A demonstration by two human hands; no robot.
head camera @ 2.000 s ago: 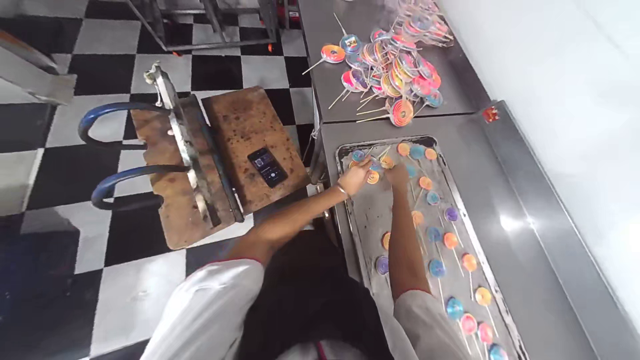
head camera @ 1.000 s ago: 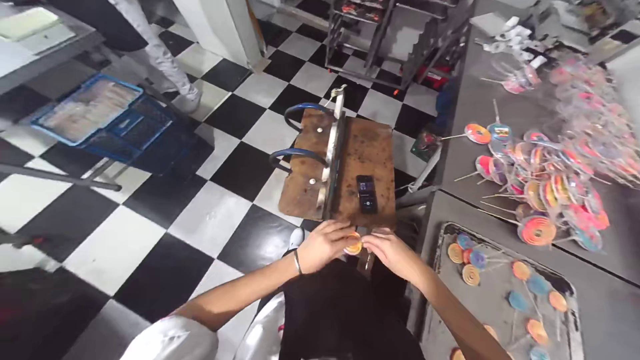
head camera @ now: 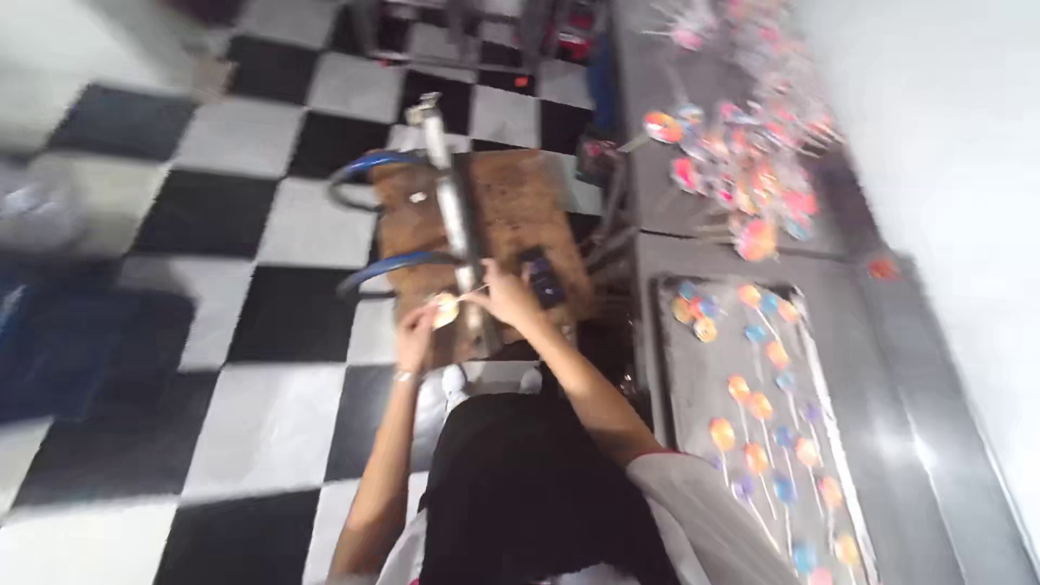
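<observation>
A yellow-orange lollipop [head camera: 444, 310] is held between my two hands, over the near end of a worn wooden board [head camera: 520, 195]. My left hand [head camera: 416, 333] grips its round head. The fingers of my right hand [head camera: 500, 294] pinch its thin stick. Beneath and beside them runs a long metal bar [head camera: 452, 203] with blue curved handles or hoses [head camera: 398, 262] on its left. A dark phone [head camera: 542, 278] lies on the board just right of my right hand. Motion blurs the view, so fine finger contact is hard to see.
To the right, a metal tray [head camera: 662, 366] holds many lollipops on a steel counter [head camera: 894, 366]. Beyond it lies a pile of wrapped lollipops [head camera: 756, 179]. A white wall bounds the right side. A metal rack stands at the far end, above the checkered floor [head camera: 268, 422].
My hands were over the tray two seconds ago; they have moved left to the wooden board with a lollipop. Since one second ago they have spread slightly apart. The view has swung.
</observation>
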